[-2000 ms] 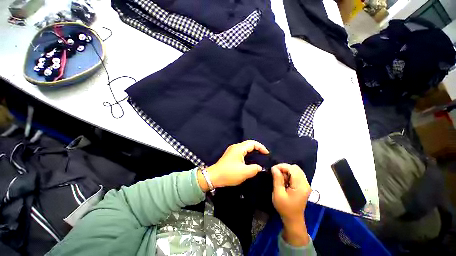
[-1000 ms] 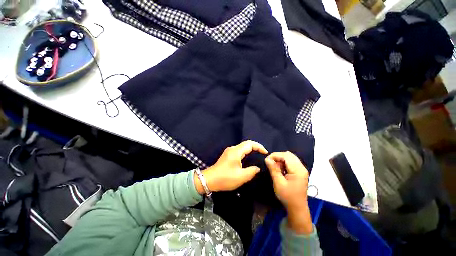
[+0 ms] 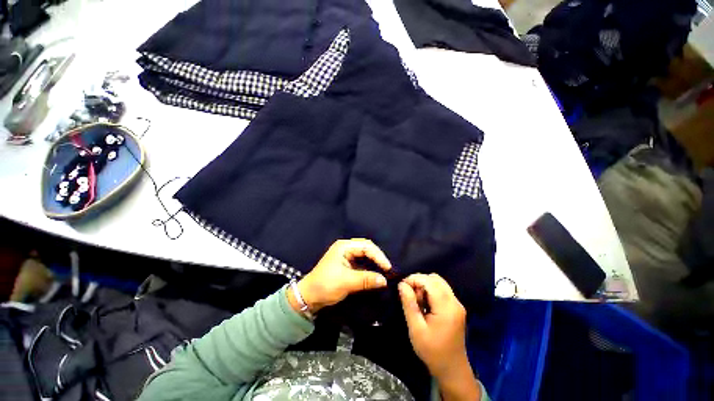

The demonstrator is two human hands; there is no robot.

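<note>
A dark navy quilted vest [image 3: 313, 172] with black-and-white check lining lies spread on the white table [image 3: 532, 164], its near part over my lap. My left hand [image 3: 343, 274] pinches the vest's near edge between thumb and forefinger. My right hand [image 3: 432, 313] is just right of it, its thumb and forefinger pinched together at the same spot. What the right fingertips hold is too small to tell; no needle can be made out. Dark thread [image 3: 164, 211] lies in loops left of the vest.
A blue tray [image 3: 117, 176] of round black-and-white pieces stands at the left, with a crumpled clear bag [image 3: 98, 102] and a grey metal box [image 3: 31, 98] beyond. More vests [image 3: 235, 39] lie behind. A phone [image 3: 567, 254] lies right. A blue crate [image 3: 509, 345] is below the table edge.
The view has shifted, showing more of the table's far left. Both hands stay close together at the vest edge; the right fingertips sit slightly lower relative to the left hand.
</note>
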